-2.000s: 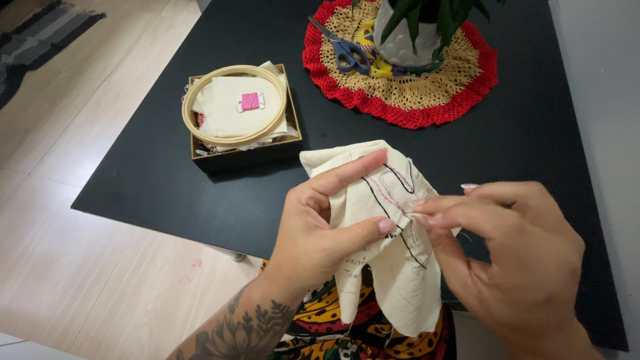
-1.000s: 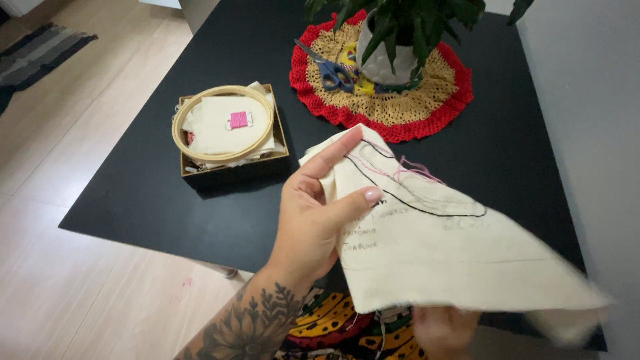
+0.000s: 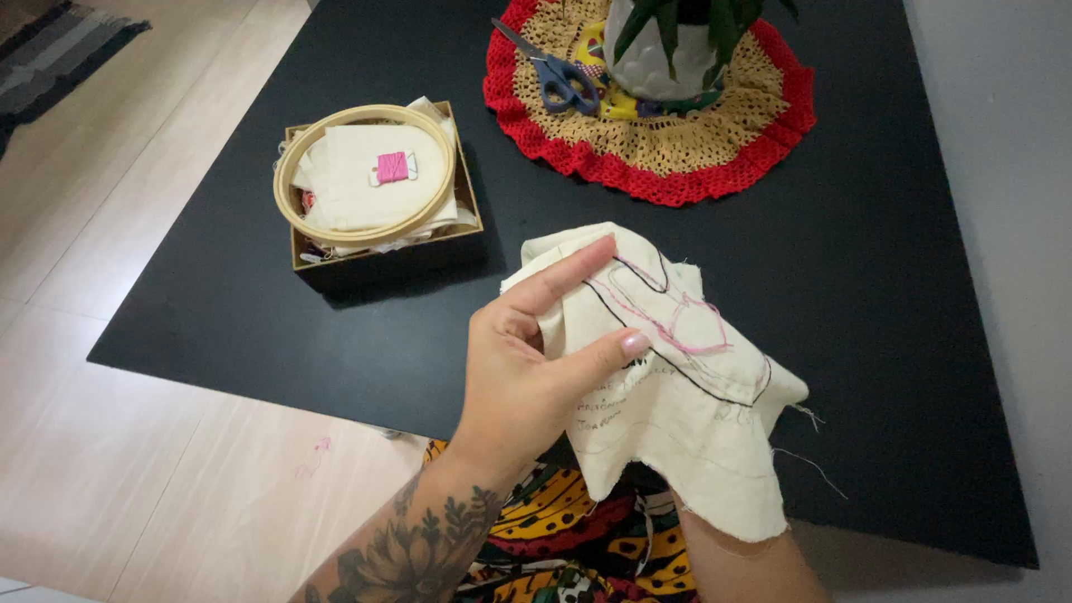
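Observation:
My left hand (image 3: 536,360) grips a cream embroidery cloth (image 3: 712,452) near its left side, index finger and thumb lying on the top face. Black and pink stitched lines and some handwriting show on the cloth, and a loop of pink thread (image 3: 708,327) lies slack on it. Only the right wrist and forearm come out below the cloth's lower edge; my right hand is hidden beneath the fabric, so its fingers and anything in them cannot be seen. Frayed threads hang from the cloth's right edge.
Left on the black table (image 3: 402,352), a box (image 3: 385,272) of fabric carries a wooden embroidery hoop (image 3: 289,193) and a bobbin of pink thread (image 3: 392,167). At the back, blue-handled scissors (image 3: 563,84) and a white plant pot (image 3: 662,59) rest on a red-edged crochet mat (image 3: 670,159).
My right hand was on top of the cloth two seconds ago and is now underneath it. The cloth swung out to the right a second ago and now hangs draped over the right wrist.

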